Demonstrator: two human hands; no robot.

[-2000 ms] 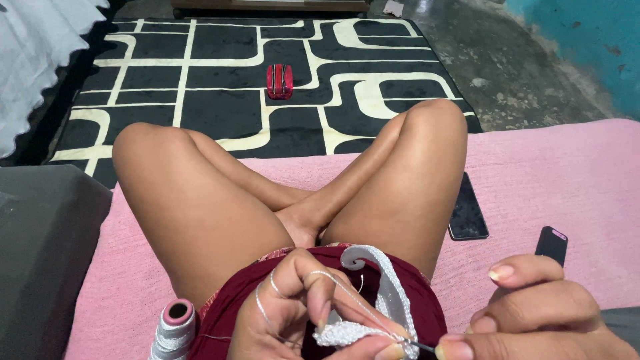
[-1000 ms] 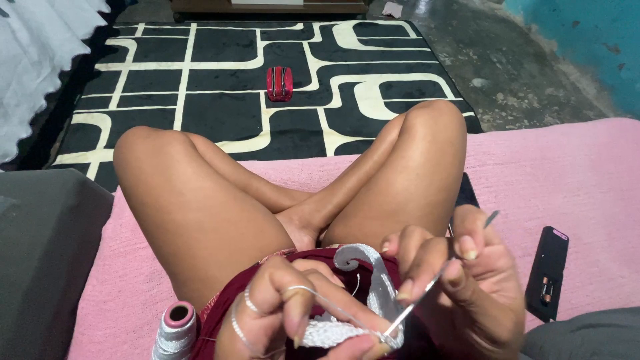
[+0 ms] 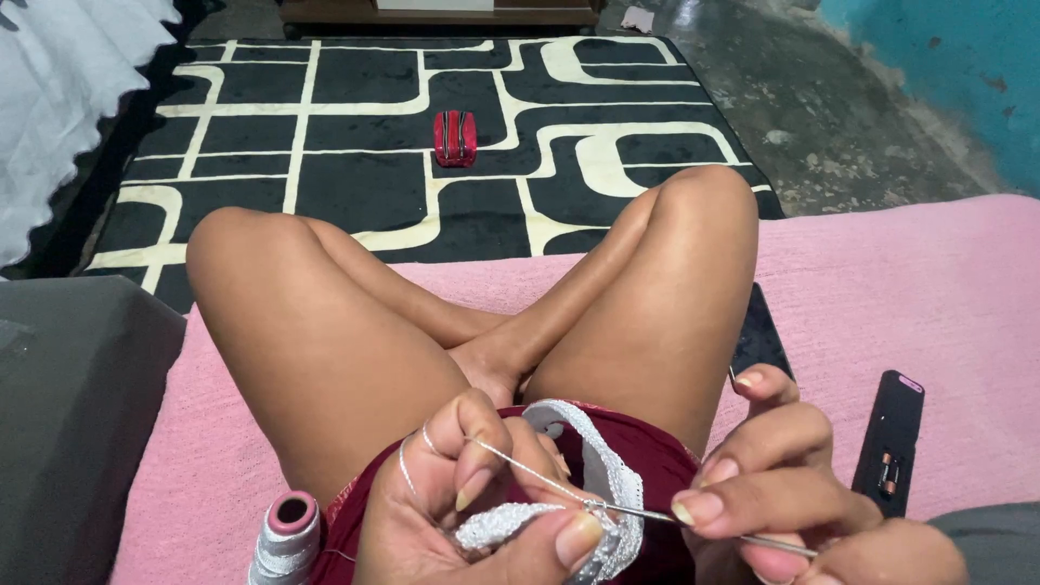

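My left hand (image 3: pixel 479 496) pinches a strip of white crochet work (image 3: pixel 621 479) between thumb and fingers, with white yarn looped around its fingers. A thin metal crochet hook (image 3: pixel 650 513) lies in the grip of my right hand (image 3: pixel 780 479), and its tip meets the work at my left fingertips. Part of the strip curls up and over my lap, on the dark red shorts (image 3: pixel 662 447). At the lower left, a spool of white yarn (image 3: pixel 284 544) stands beside my thigh, its pink rim upward.
A dark phone (image 3: pixel 760 333) lies by my right thigh on the pink cover (image 3: pixel 877 268). Farther right is a black remote control (image 3: pixel 890 439) with batteries showing. A red zippered pouch (image 3: pixel 455 138) sits on the patterned rug (image 3: pixel 366 89). A grey cushion (image 3: pixel 73 406) is at left.
My right hand has lowered the crochet hook from a steep slant to nearly level. The hook's tip remains near my left fingertips.
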